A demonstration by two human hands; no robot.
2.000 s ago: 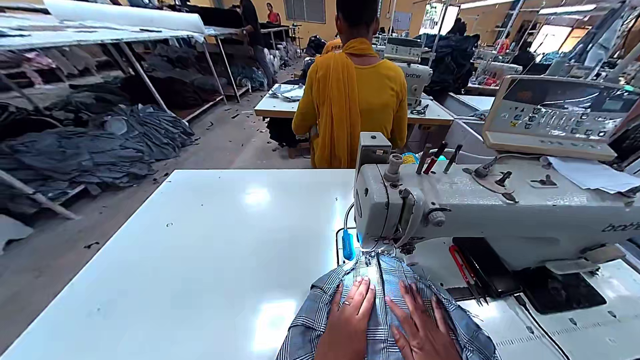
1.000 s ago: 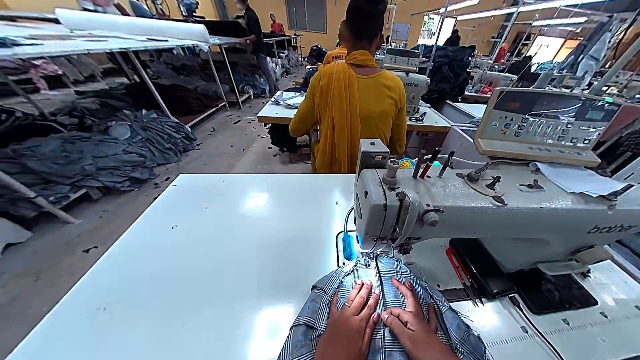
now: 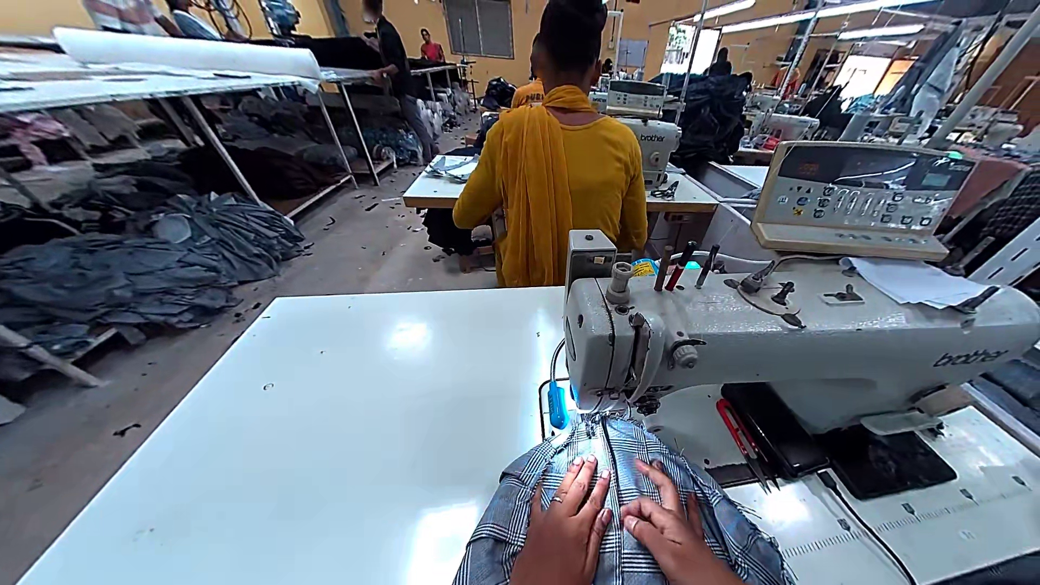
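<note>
A grey plaid cloth [image 3: 504,520] with a dark line down its middle lies on the white sewing table [image 3: 366,422], its far end beneath the needle area of a Brother sewing machine [image 3: 756,333]. My left hand [image 3: 569,520] rests on the cloth left of that line, fingers pointing at the machine. To the right of the line, my right hand [image 3: 670,524] touches the cloth with its index finger extended and the others somewhat bent. Neither hand is closed around anything. The needle and presser foot cannot be made out clearly.
Red-handled tweezers [image 3: 743,443], a black phone [image 3: 776,431] and a dark flat item [image 3: 886,459] lie under the machine's arm. A cable [image 3: 869,528] runs beside them. A person in yellow [image 3: 601,171] sits ahead at another machine. Piled cloth [image 3: 146,268] lies at left.
My right hand has shifted left, closer to the cloth's middle line, and its fingers have changed from spread to partly bent. My left hand stays on the cloth.
</note>
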